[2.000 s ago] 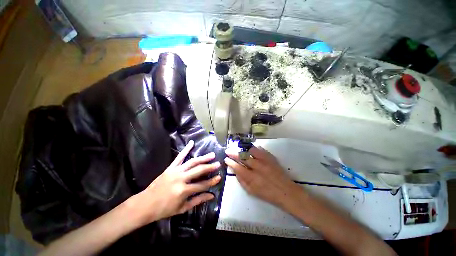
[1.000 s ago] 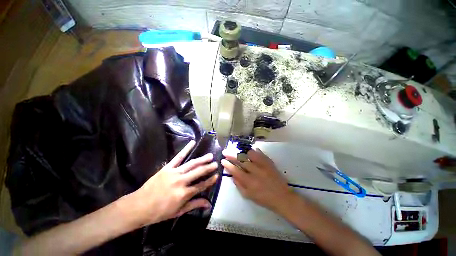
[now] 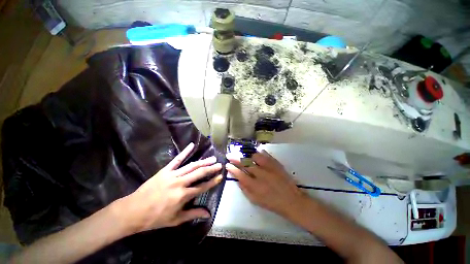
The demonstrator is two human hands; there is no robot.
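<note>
The shiny dark brown garment [image 3: 108, 118] lies crumpled left of the sewing machine head [image 3: 309, 103], its right edge at the needle area. My left hand [image 3: 172, 188] lies flat on the garment, fingers spread and pointing at the needle area. My right hand [image 3: 265, 180] is at the garment's edge, just right of it, fingertips close to the brightly lit presser foot [image 3: 243, 149]. Glare and the head hide the needle, and I cannot tell whether the right fingertips pinch the edge.
Light-blue snips [image 3: 361, 183] lie on the machine bed [image 3: 319, 214] right of my right hand. A bobbin tray [image 3: 426, 216] is at the far right. A light-blue lamp or handle [image 3: 160, 33] is behind the head's left end. A phone-like object [image 3: 50, 19] leans at the upper left.
The garment has shifted and its folds have changed, with its upper part now lower and flatter. Both hands keep nearly the same place by the needle. The camera view has shifted slightly.
</note>
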